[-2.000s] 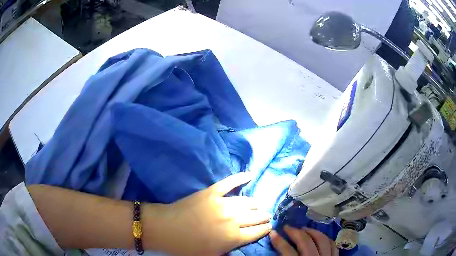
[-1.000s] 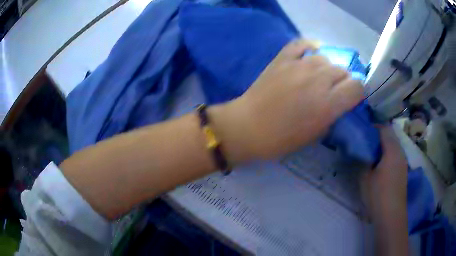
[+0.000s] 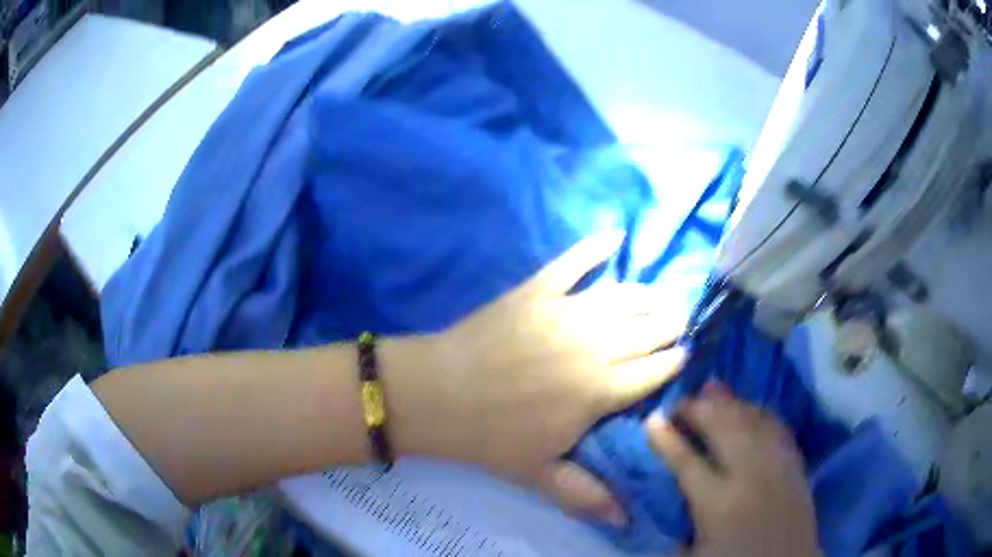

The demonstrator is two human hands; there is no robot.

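The blue garment (image 3: pixel 424 207) lies bunched across the white table and runs under the head of the sewing machine (image 3: pixel 838 141). My left hand (image 3: pixel 555 359) lies flat on the cloth with its fingers spread, fingertips close to the presser foot and needle area (image 3: pixel 713 310). My right hand (image 3: pixel 740 462) is in front of the needle area, fingers bent on the cloth; a small dark item shows between its fingers, too blurred to name. The lamp light washes out the cloth near the needle.
The white table (image 3: pixel 664 65) has a printed ruler (image 3: pixel 403 517) along its near edge. Another white table (image 3: pixel 98 93) stands at the upper left. A round machine knob (image 3: pixel 856 354) is right of the needle area. More blue cloth lies at the lower right.
Since one second ago, the view has shifted and my left hand has gone from bunched over the cloth to flat on it. My right hand has come back beside the needle, onto the cloth.
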